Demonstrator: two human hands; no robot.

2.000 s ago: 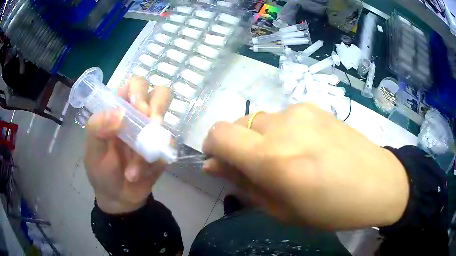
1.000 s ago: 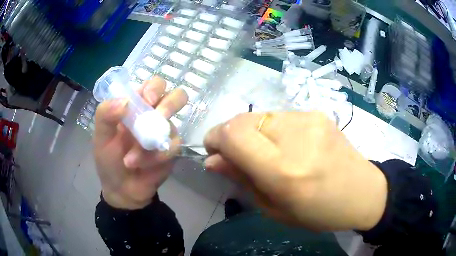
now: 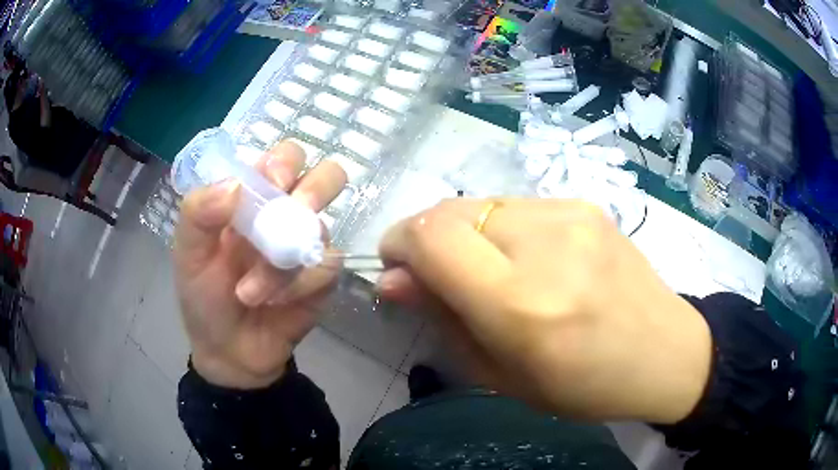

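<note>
My left hand [image 3: 248, 275] is bare and holds a clear to frosted syringe barrel [image 3: 253, 207] over the lap. The barrel's wide flange is at the upper left and its whitish nozzle end points to the lower right. My right hand [image 3: 542, 294] is bare, with a yellow ring, and its fingers are shut on thin silver tweezers [image 3: 361, 262]. The tweezers' two legs reach left to the nozzle. Their tips are blurred, so I cannot tell whether they grip something there. The rest of the tweezers is hidden in my right hand.
A clear blister tray [image 3: 354, 101] with rows of white blocks lies on the bench behind my left hand. A barrel pile [image 3: 579, 151] lies at the back. A small tub [image 3: 712, 184] and a plastic bag [image 3: 798, 252] are at the right. A person sits at the far left.
My left hand and the barrel have shifted slightly right since the first frame. The tweezers' legs are now nearly level at the nozzle. The grip of both hands has not changed.
</note>
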